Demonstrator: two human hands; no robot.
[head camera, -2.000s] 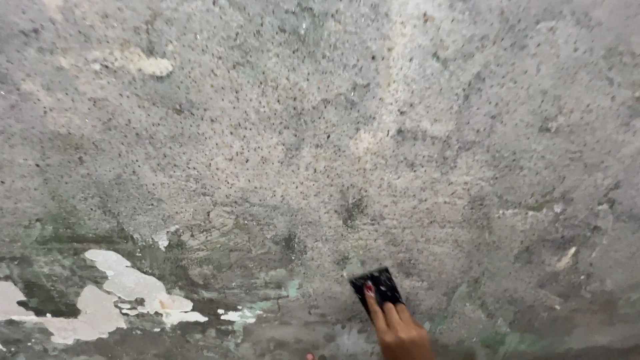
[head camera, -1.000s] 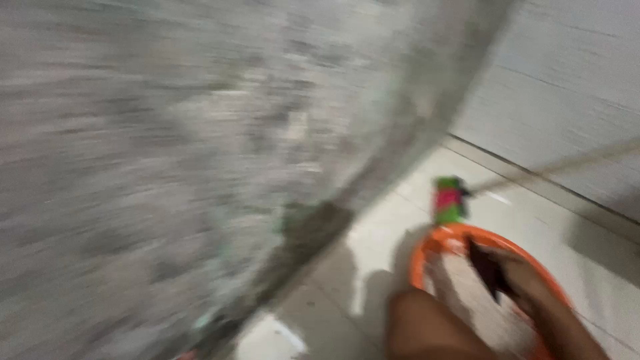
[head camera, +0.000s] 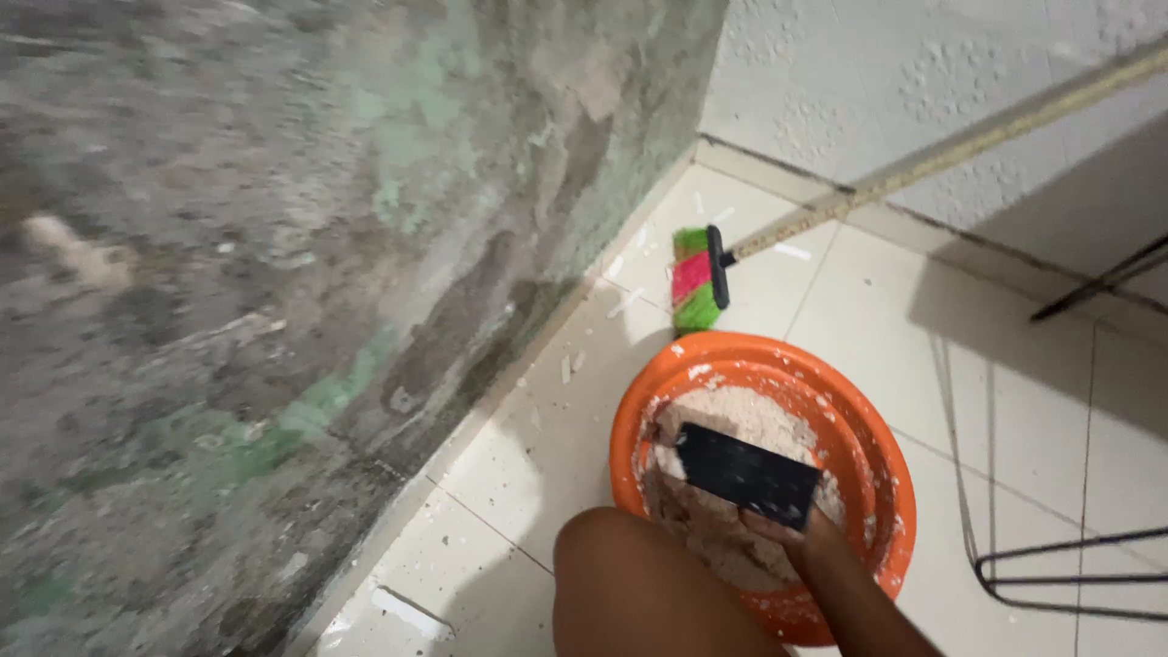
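My right hand (head camera: 787, 532) grips a black flat spreader (head camera: 750, 474), held over an orange plastic basin (head camera: 762, 349). Inside the basin lies a pale, lumpy plaster-like mix (head camera: 744, 415), some of it smeared on the walls and rim. The spreader's left end is at the mix; the fingers are mostly hidden behind the blade. A bent knee (head camera: 630, 579) stands in front of the basin's lower left side. My left hand is out of the picture.
A rough, patchy wall (head camera: 274, 274) fills the left. Behind the basin, a broom with green and pink bristles (head camera: 695, 278) rests on the tiled floor (head camera: 493, 465), its handle crossing to the upper right. Black metal legs (head camera: 1077, 579) stand at right. White scraps lie along the wall.
The view has swung from the wall down to the floor and basin. The spreader was against the wall two seconds ago; now my right hand has it over the mix.
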